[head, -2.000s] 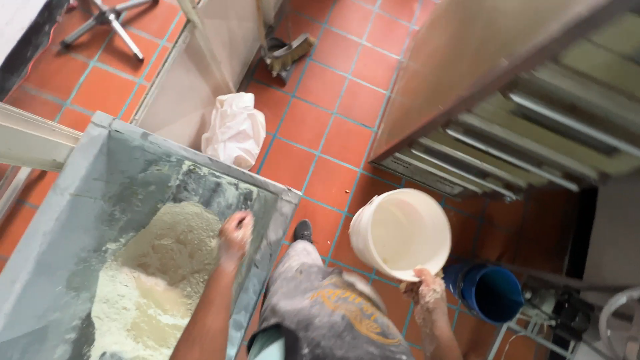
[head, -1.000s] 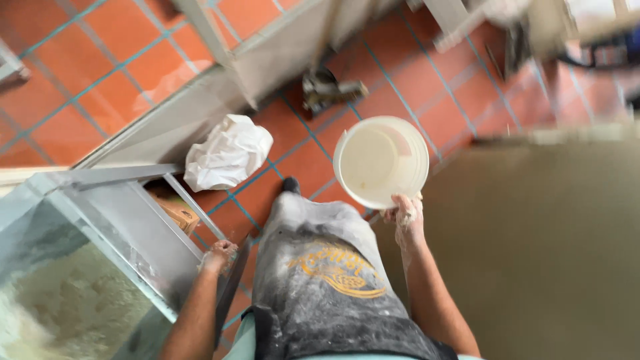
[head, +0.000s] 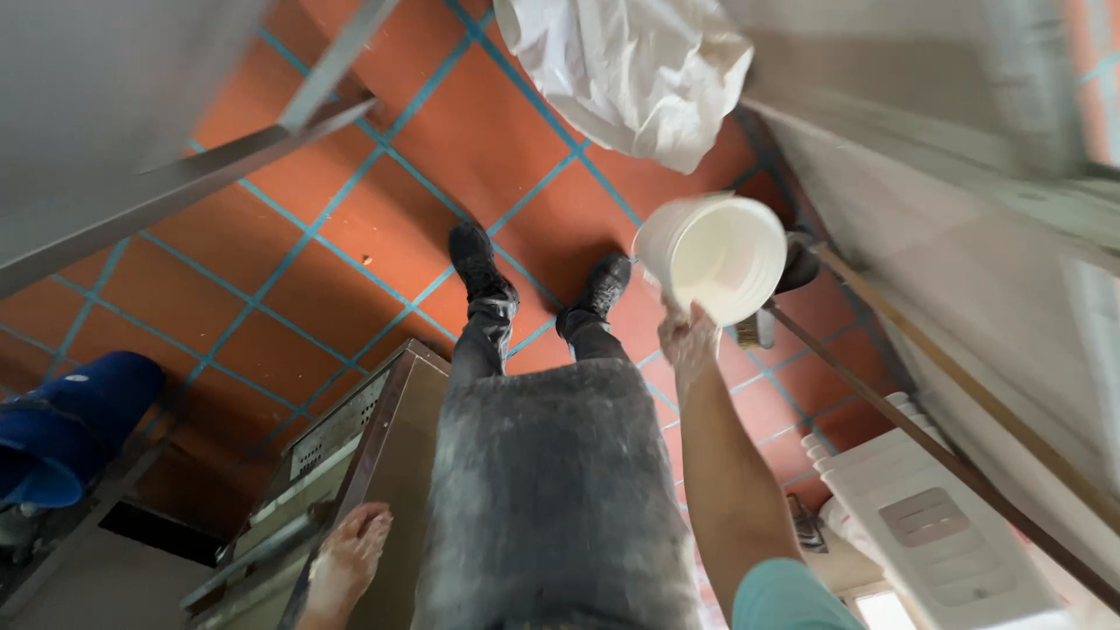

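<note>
My right hand (head: pixel 689 341), dusted with flour, grips the near rim of a white plastic bucket (head: pixel 652 241), which is tilted so that its pale, floury inside shows. My left hand (head: pixel 357 538) hangs at the lower left beside a metal-edged unit (head: pixel 389 455); its fingers are curled and I see nothing in them. Between my arms is a dark apron (head: pixel 551 490) smeared with flour. Past its hem my black shoes stand on the tiles.
A crumpled white bag (head: pixel 639 79) lies ahead on the tiled floor (head: pixel 472 131). Blue buckets (head: pixel 87 420) are at the left. Long-handled tools (head: pixel 945 376) lean at the right, near a brush head (head: pixel 750 332) and a white plastic panel (head: pixel 941 525).
The view has turned strongly. The flour bin seen at the left earlier is out of view. The white bucket has stayed in my right hand, and the white bag now shows at the top.
</note>
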